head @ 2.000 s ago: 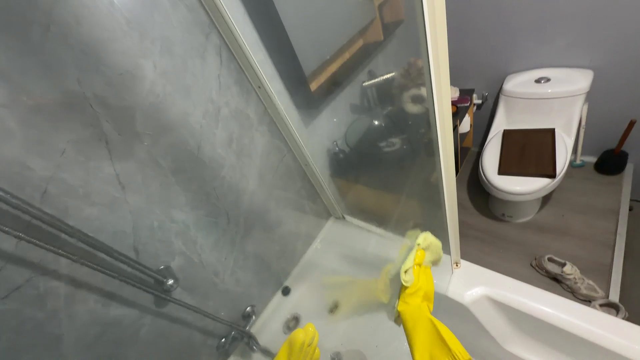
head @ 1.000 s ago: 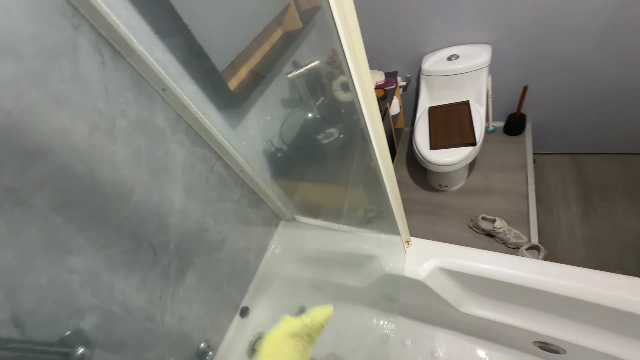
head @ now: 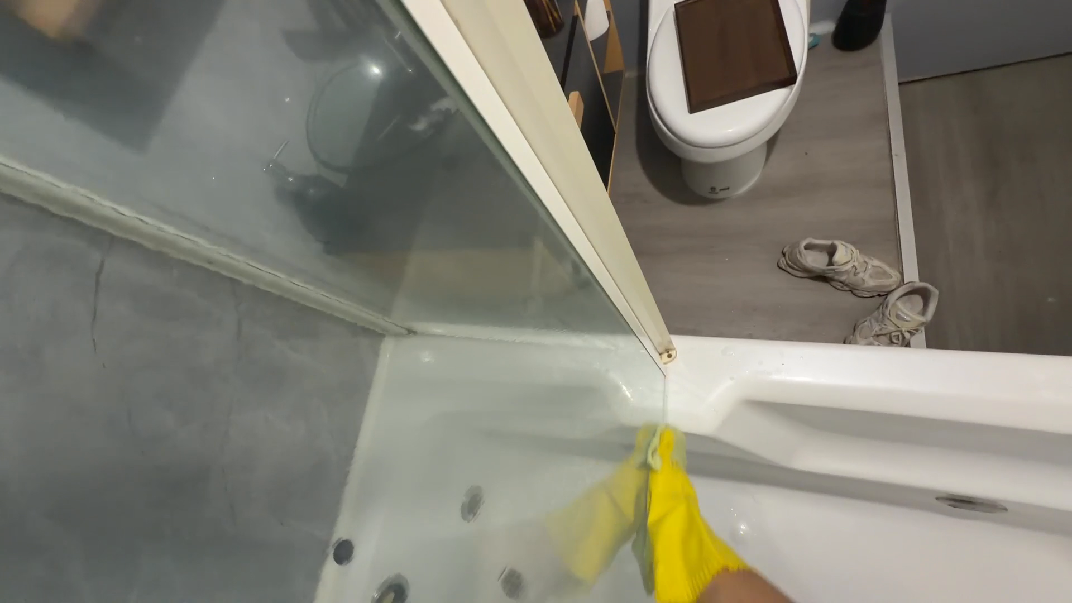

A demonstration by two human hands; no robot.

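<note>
My right hand [head: 682,528], in a yellow rubber glove, is at the free edge of a clear glass shower panel [head: 536,419], over the bathtub. Its fingers are closed on a pale yellow-green cloth [head: 653,448], pressed to the glass edge below the corner of the white frame [head: 569,184]. Left of the edge, a fainter yellow glove shape shows on the glass; it looks like a reflection. My left hand is out of view.
The white bathtub rim [head: 837,360] runs to the right. Beyond it are a toilet [head: 712,126] with a brown framed panel [head: 737,50] on its lid, and a pair of sneakers [head: 846,266] on the floor. A grey marbled wall [head: 167,402] stands left.
The view has moved closer to the glass and tub. Two gloved hands showed two seconds ago; now only the right one does, lower relative to the frame's bottom corner.
</note>
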